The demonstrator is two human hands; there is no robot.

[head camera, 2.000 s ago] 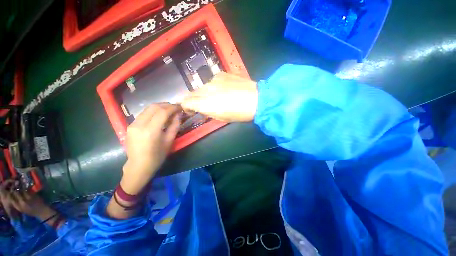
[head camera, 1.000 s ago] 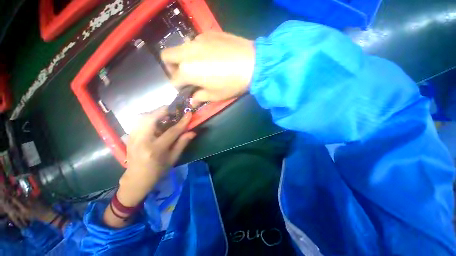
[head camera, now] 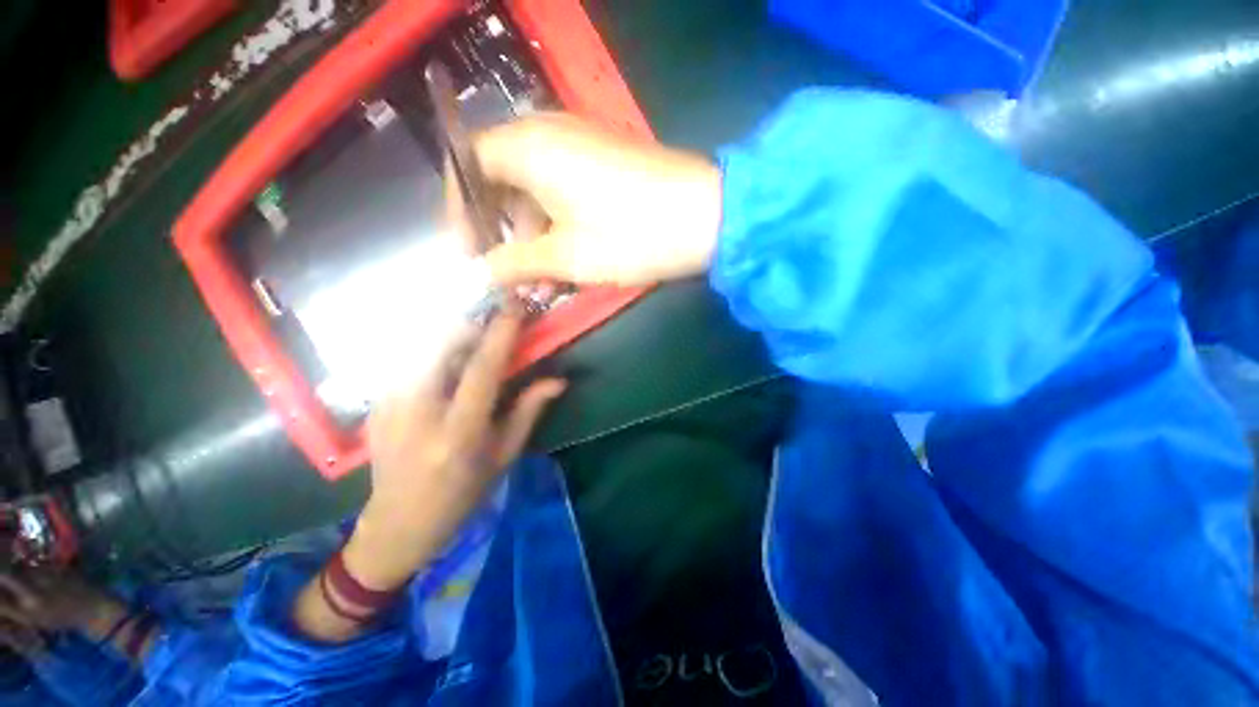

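Note:
An open tablet unit with a flat grey battery (head camera: 345,207), part of it glaring white, lies inside a red frame (head camera: 228,297). Its dark mainboard (head camera: 504,62) is at the right end, partly hidden by my right hand. My right hand (head camera: 580,200) is over the board, its fingers around a long, thin, dark tool (head camera: 453,124) that looks like tweezers and slants across the board. My left hand (head camera: 439,449) is at the near edge of the frame, fingers apart, fingertips by the board's lower corner. I see nothing held in it.
A blue bin (head camera: 987,35) is cut off at the top right. Part of another red frame (head camera: 159,28) is at the top left. At the far left are a black box with a white label (head camera: 53,431) and another person's hand (head camera: 62,601). The bench is dark green.
The red frame with the tablet has shifted left in view. My right hand has moved from beside the left fingertips up the board, and the dark tool now shows. My left fingers have spread.

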